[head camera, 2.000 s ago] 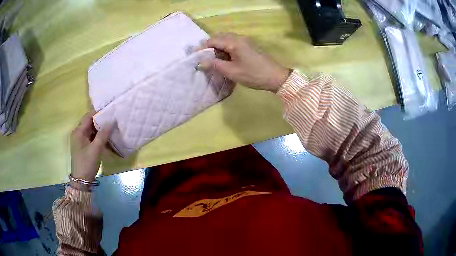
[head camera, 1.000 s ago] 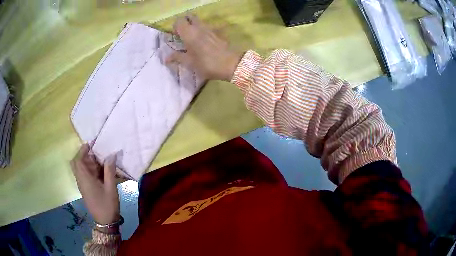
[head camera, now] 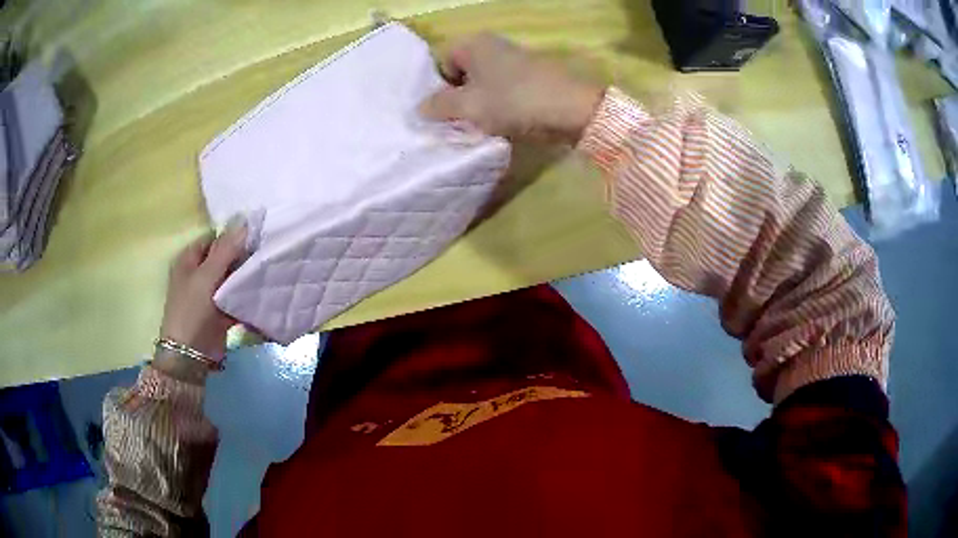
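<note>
A pale pink quilted zip pouch (head camera: 347, 210) lies at a slant near the table's front edge, its diamond-stitched near part bent up from the flatter far part. My left hand (head camera: 208, 278) grips its lower left corner, thumb on top. My right hand (head camera: 499, 89) holds its right side near the fold, fingers and thumb pinching the fabric. A dark zipper line runs along the pouch's far left edge. The fingertips of both hands are partly hidden by the fabric.
Folded unpacked pouches (head camera: 32, 163) are stacked at the far left. A black tape dispenser (head camera: 714, 37) stands at the back right. Packed pouches in shiny plastic (head camera: 877, 126) lie at the right edge. The yellow table (head camera: 126, 305) ends just in front of me, above a blue-grey floor.
The pouch has turned back clockwise from its steeper slant, and its quilted part now stands bent up. Both hands have shifted with it, and the view has moved too.
</note>
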